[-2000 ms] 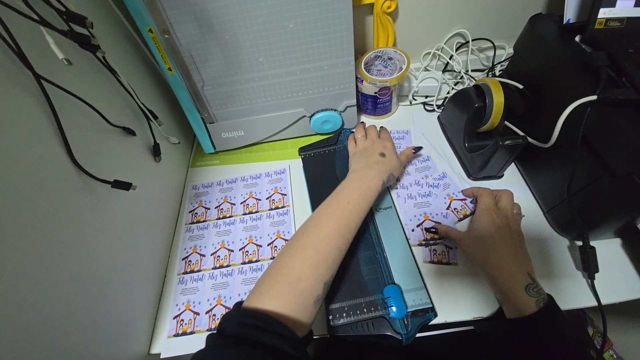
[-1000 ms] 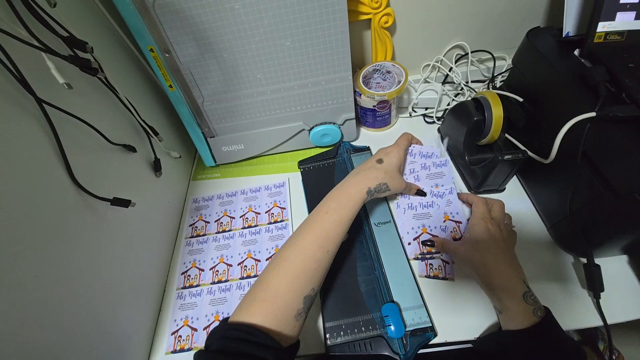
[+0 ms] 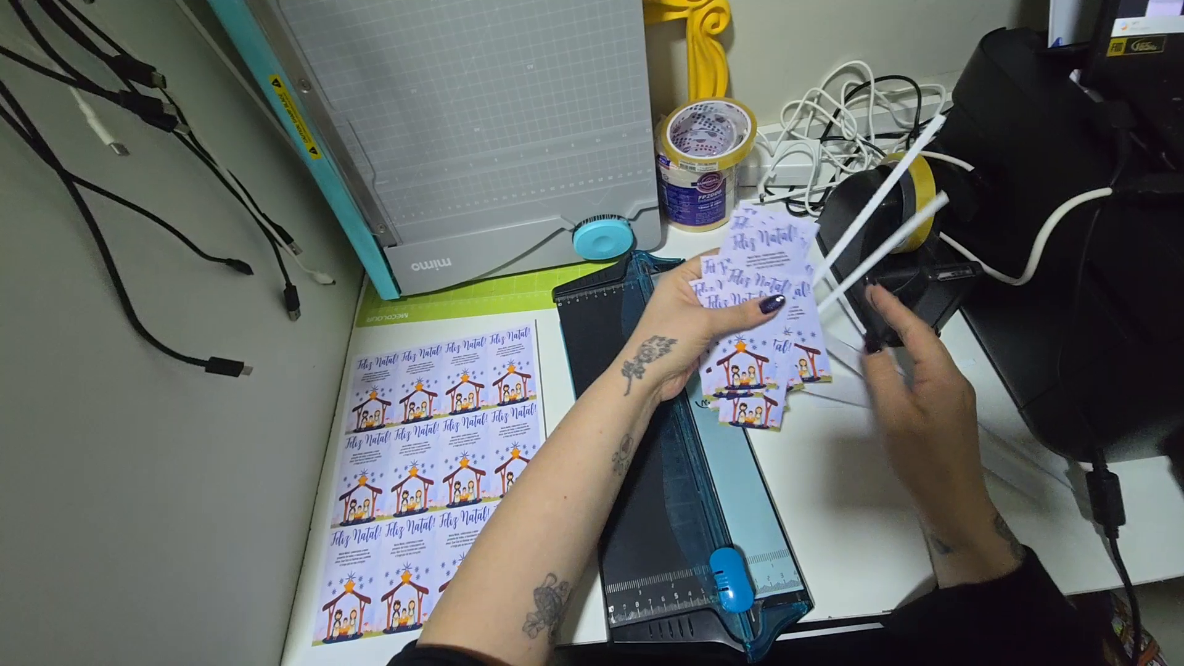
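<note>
My left hand [image 3: 689,324] grips a fanned bunch of printed paper cards [image 3: 763,305] with nativity pictures, its thumb on top, above the upper part of a blue and black paper trimmer [image 3: 666,481]. To the right of the cards, my right hand [image 3: 925,407] is raised with thumb and forefinger close to narrow white paper strips [image 3: 879,208] that slant up towards the tape dispenser; whether the fingers hold them cannot be told. Uncut printed sheets [image 3: 430,462] lie left of the trimmer. The trimmer's blue cutter slide [image 3: 733,578] sits near its lower end.
A large grey trimmer board [image 3: 499,139] leans at the back over a green mat [image 3: 462,296]. Beside it stand tape rolls [image 3: 708,166] and a black tape dispenser [image 3: 911,268]. White cables [image 3: 851,120] lie behind, a black machine [image 3: 1036,277] at right. Black cables [image 3: 120,277] hang at left.
The cards, lower and over the white table before, have been lifted and fanned in my left hand. My right hand has come away from them to the right. White strips now stick up between the hands.
</note>
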